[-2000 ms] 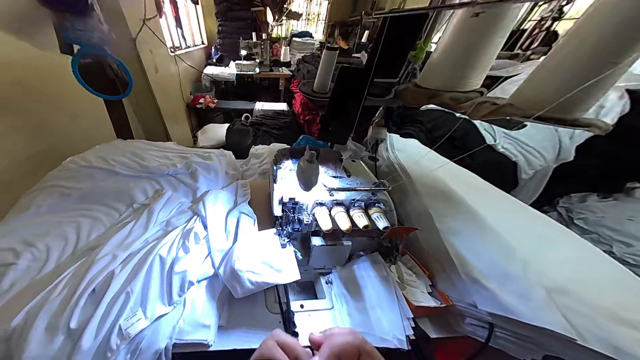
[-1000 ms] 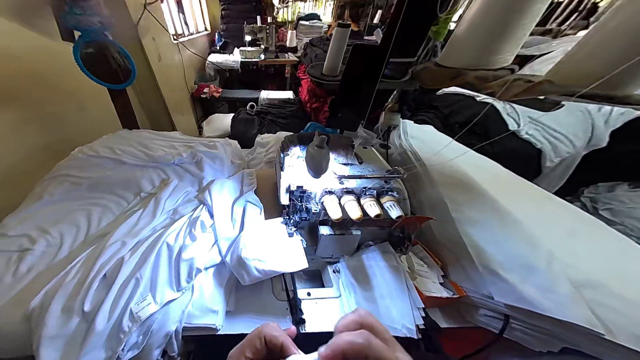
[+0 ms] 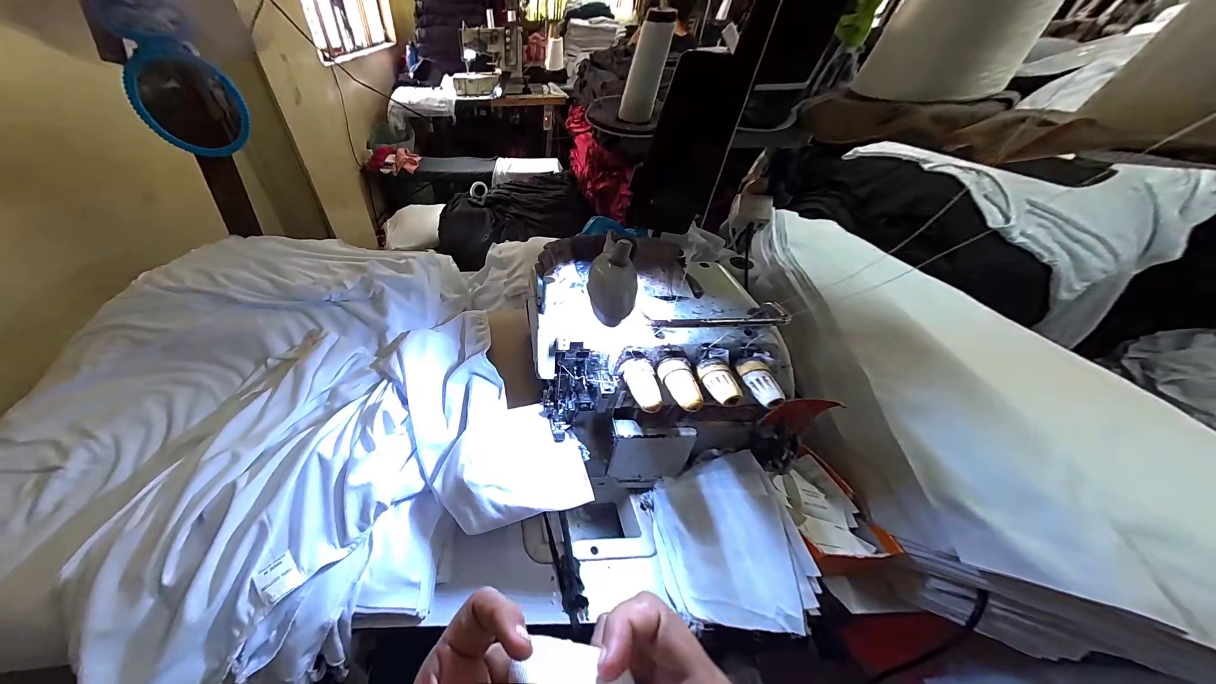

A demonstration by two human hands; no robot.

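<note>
Low at the bottom edge, my left hand (image 3: pixel 478 638) and my right hand (image 3: pixel 651 641) pinch a small piece of white fabric (image 3: pixel 562 660) between them; its lower part is cut off by the frame. Ahead of them stands an overlock sewing machine (image 3: pixel 622 451), lit by its lamp, with several tension dials (image 3: pixel 679 382) along its front. White knit fabric (image 3: pixel 513 470) lies at the needle area and joins a large heap (image 3: pixel 256 380) to the left. A stack of white cut pieces (image 3: pixel 731 541) rests just beyond my right hand.
An orange box (image 3: pixel 879 543) of labels sits right of the cut pieces. A tall stack of white fabric panels (image 3: pixel 988 408) fills the right side. Thread cones (image 3: pixel 959 47) stand above it, with threads running to the machine. A blue-framed mirror (image 3: pixel 187 98) hangs at left.
Both hands were close together at the bottom edge; they are now further apart, and more of the white piece between them shows.
</note>
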